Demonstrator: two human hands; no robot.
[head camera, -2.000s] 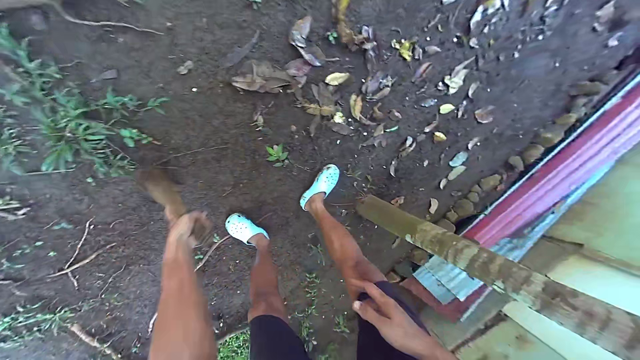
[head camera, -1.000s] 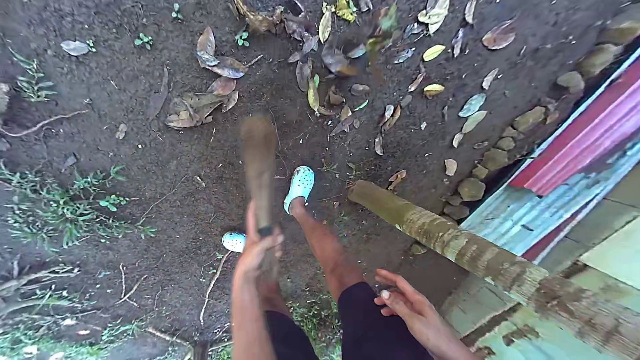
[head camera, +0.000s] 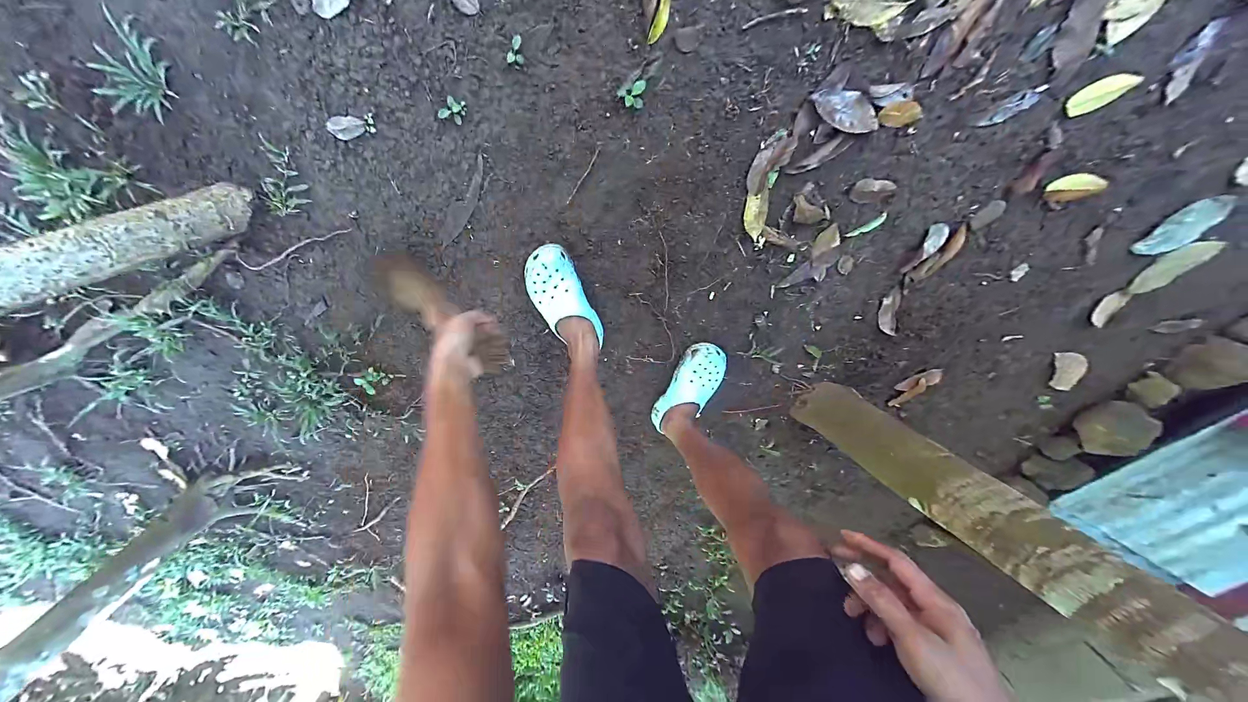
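Note:
My left hand (head camera: 470, 343) is closed around a brownish object (head camera: 411, 285), long and blurred by motion, held over the bare soil to the left of my feet. One end of it points up and left, and a short end shows right of my fist. What it is exactly cannot be told. My right hand (head camera: 902, 604) holds nothing; its fingers are apart beside my right thigh, near the dark shorts (head camera: 819, 643). Light blue perforated clogs (head camera: 558, 285) are on my feet.
A log or trunk (head camera: 985, 507) slants at the right, near stones (head camera: 1116, 427) and corrugated metal sheet (head camera: 1170, 497). Fallen leaves (head camera: 843, 109) lie upper right. Another log (head camera: 127, 239), weeds (head camera: 292, 385) and branches (head camera: 161, 536) are at the left.
My left hand has swung left with the brownish object, which was upright in front of my legs one second ago. My feet have stepped. The view has shifted left.

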